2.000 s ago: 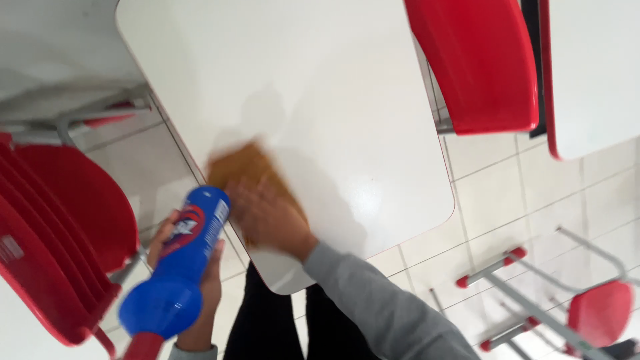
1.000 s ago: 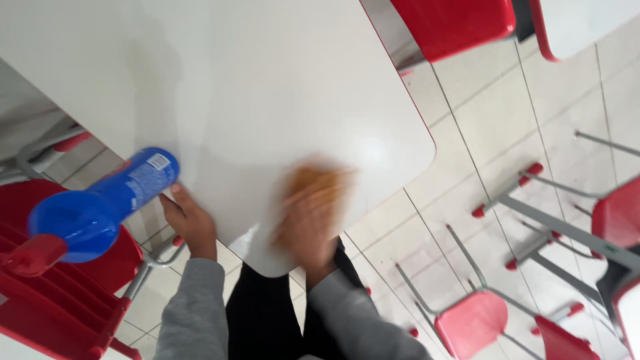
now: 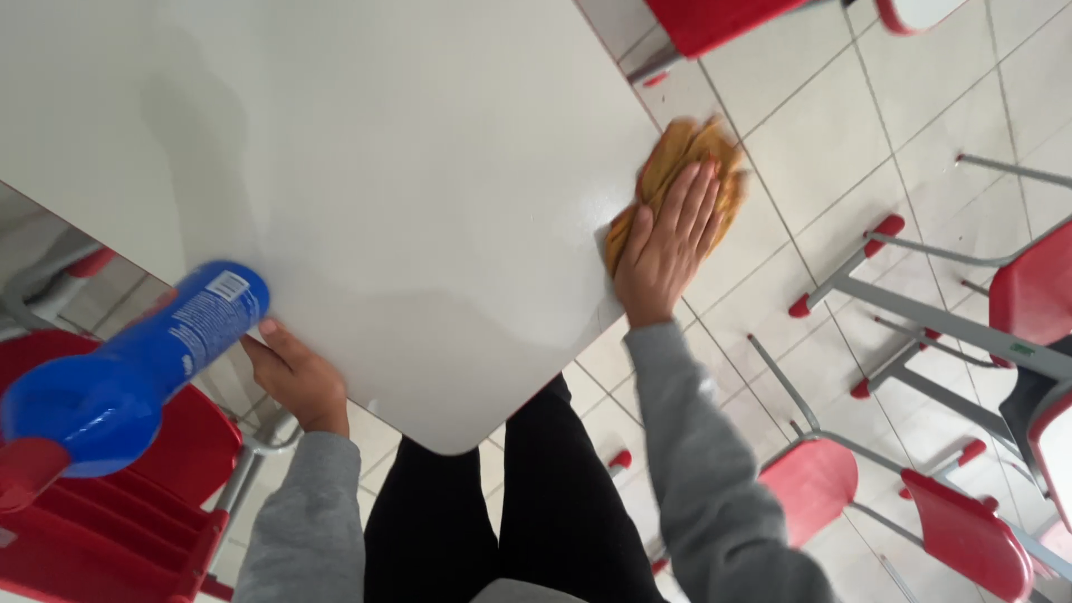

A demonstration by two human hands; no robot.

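Observation:
My right hand (image 3: 670, 243) lies flat with fingers extended on a crumpled orange-brown cloth (image 3: 674, 163), at the right corner of a white tabletop (image 3: 419, 184). Part of the cloth hangs past the table's edge. At the left edge, my left hand (image 3: 297, 373) holds a blue plastic bottle (image 3: 180, 335) with a red cap (image 3: 32, 473). The bottle is tilted, its base over the tabletop and its cap end toward the lower left. The fingers behind the bottle are mostly hidden.
A red chair (image 3: 109, 536) stands close by at the lower left, partly under the bottle. Another red chair (image 3: 712, 21) is near the table's upper right edge. On the tiled floor to the right are several red chairs with grey metal legs, and grey table frames (image 3: 938, 318).
My right hand and the cloth have moved from near the table's front corner to its right corner. The left hand still holds the bottle. The view has shifted and turned.

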